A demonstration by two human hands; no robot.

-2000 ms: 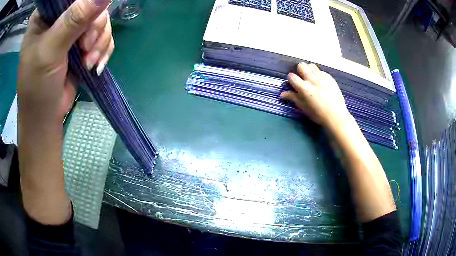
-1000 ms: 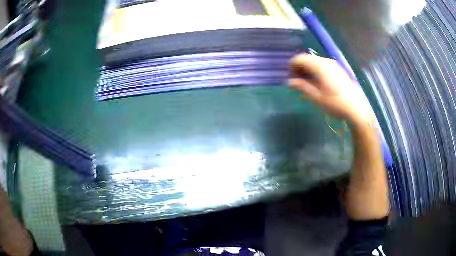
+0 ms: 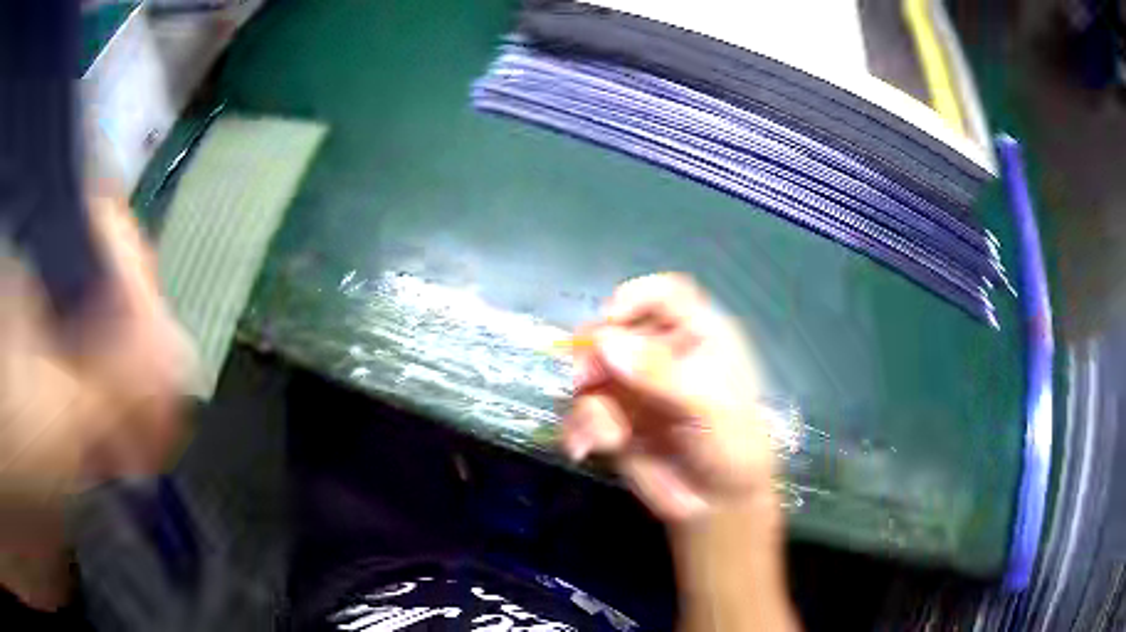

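Observation:
My left hand (image 3: 117,358), blurred and cut off by the left edge, is closed around a dark bundle of component tubes (image 3: 43,161). The bundle's lower end shows below the hand, past the bench edge. My right hand (image 3: 673,395) is over the front of the bench, fingers pinched on a small yellow-orange streak (image 3: 568,346), which looks like a rubber band; blur hides its shape. A flat row of blue-purple component tubes (image 3: 741,154) lies on the mat along the stencil frames, touched by neither hand.
The stack of stencil frames (image 3: 790,80) stands at the back, cut off by the top edge. A pale green PCB panel (image 3: 247,210) lies at bench left. A thick blue-purple length (image 3: 1031,358) runs along the right edge, with grey tube stock (image 3: 1077,482) beyond it.
My right hand has left the right side and come to the front middle, now with the yellow item. The thin yellow loop at bench right is gone. My left hand keeps the bundle. The view has shifted.

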